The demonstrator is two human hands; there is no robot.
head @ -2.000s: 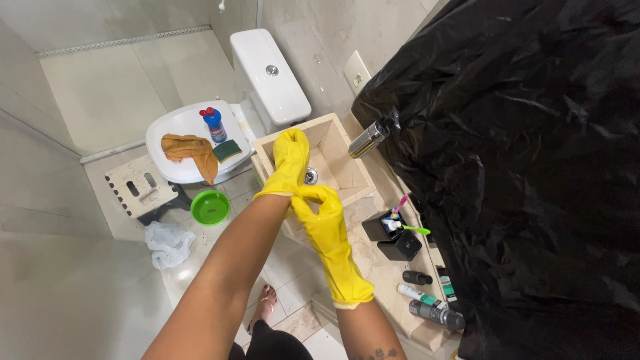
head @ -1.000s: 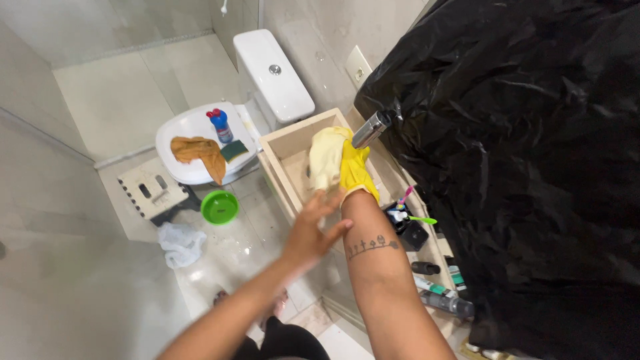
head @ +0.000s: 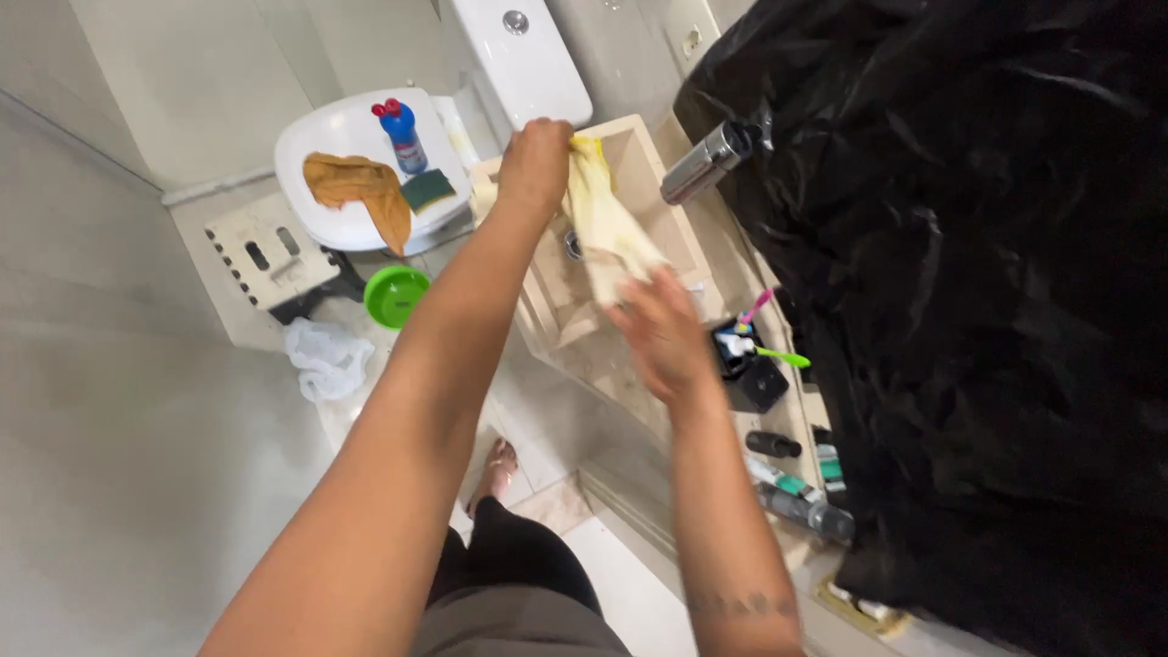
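Note:
Both of my hands are bare, above the beige stone sink basin. My left hand is closed on the upper end of a rubber glove, mostly turned inside out, with its pale inner side showing and a bit of yellow at the top. A second pale piece shows just left of that hand; I cannot tell if it is the other glove. At the glove's lower end is my right hand, blurred, fingers spread against the material; whether it grips is unclear. The metal drain shows behind the glove.
A chrome faucet juts over the basin. Toothbrushes in a black holder and bottles line the counter beside black plastic sheeting. On the toilet lid lie a cloth, sponge and blue bottle. A stool and green bowl stand left.
Two seconds ago both hands wore yellow gloves; one second ago only the right did. Now both are bare, and the left hand holds a glove, pale side out.

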